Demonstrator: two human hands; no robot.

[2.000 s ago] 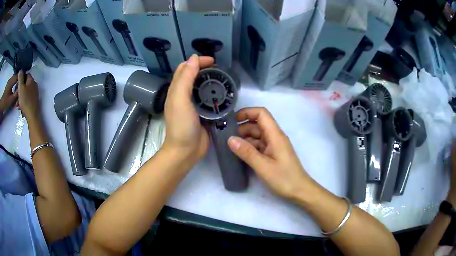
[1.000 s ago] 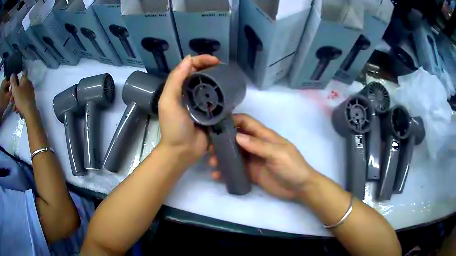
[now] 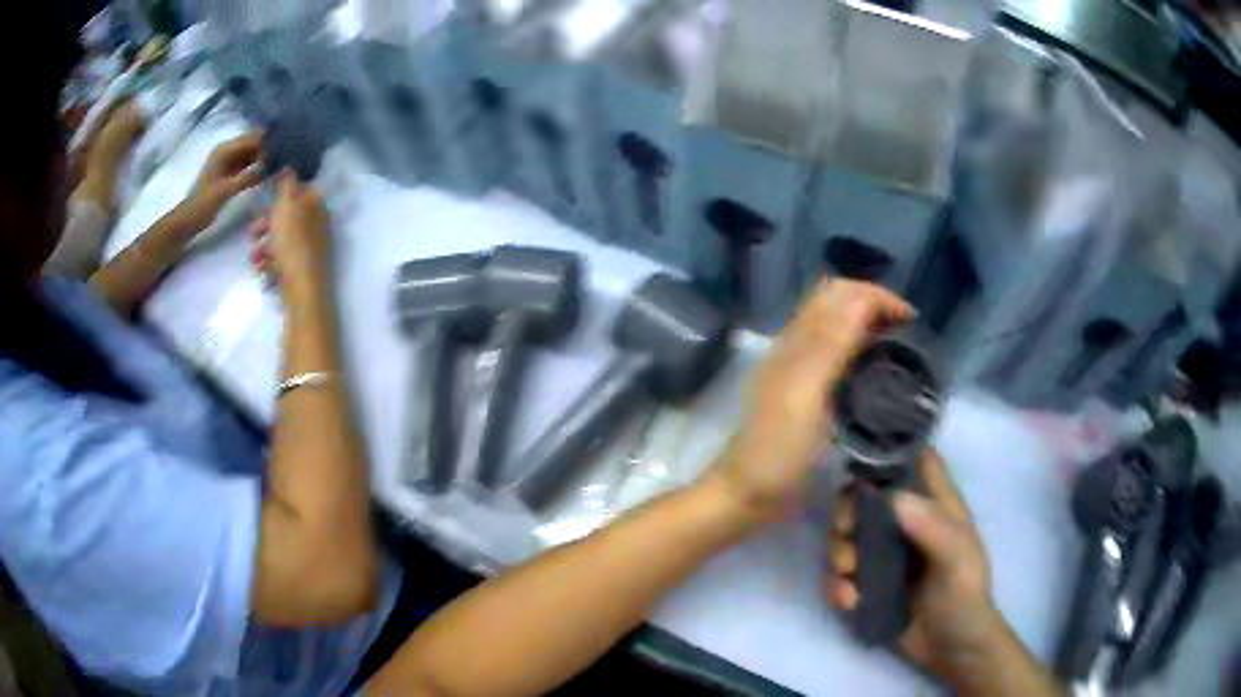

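A dark grey handheld blower is held between my hands over the white-covered bench, its round slatted end turned towards me and its handle pointing down. My left hand is round the side of the head, the fingertips at its top. My right hand grips the handle, with fingers showing on its left side and the thumb on its right. The frame is blurred, so the grille's detail and any switch cannot be made out.
Several grey blowers lie left of my hands, and more lie at the right. A row of blue-grey cartons stands behind. At the left a person in light blue holds a dark object; another person's arm shows beyond.
The view has swung to the left, so the bench things sit further right and lower, and blurred. My hands still hold the same blower, its slatted end now facing me more squarely.
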